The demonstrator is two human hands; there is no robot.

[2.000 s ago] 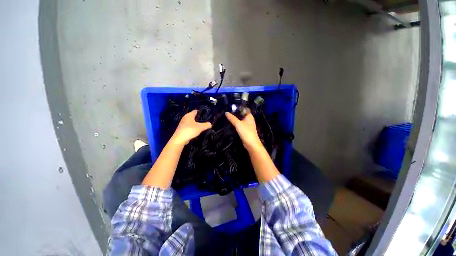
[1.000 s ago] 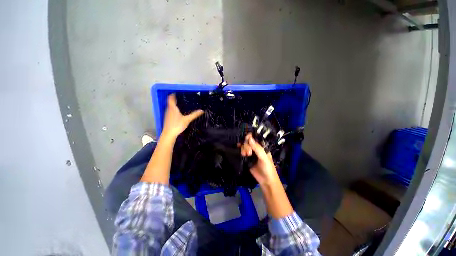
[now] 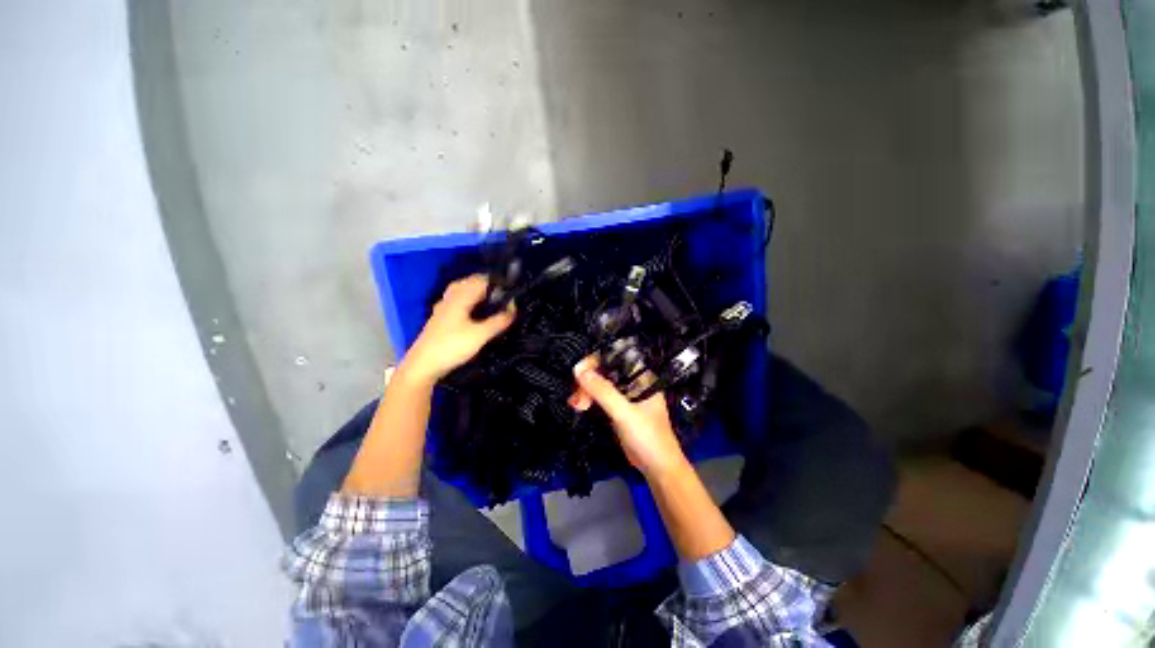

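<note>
A blue bin [image 3: 570, 225] full of tangled black cables [image 3: 538, 367] stands between my knees. My left hand [image 3: 459, 329] is at the bin's left side, closed around black cables whose light plug tips stick up past the far rim, blurred. My right hand [image 3: 630, 408] is right of the bin's middle, closed around a bunch of cable ends [image 3: 633, 355] with silvery and clear plugs fanned out above the fingers. The fingers under both bunches are partly hidden.
One cable end [image 3: 726, 162] sticks up beyond the bin's far right corner. A blue container [image 3: 1054, 336] stands at the right, by brown cardboard [image 3: 956, 525] on the floor. The green bench top [image 3: 1121, 506] with its grey edge runs along the right. A pale surface borders the left.
My left hand, open with fingers spread one second ago, now holds cable ends near the far left rim. My right hand still holds its plug bunch, slightly lower and further left. The view has shifted.
</note>
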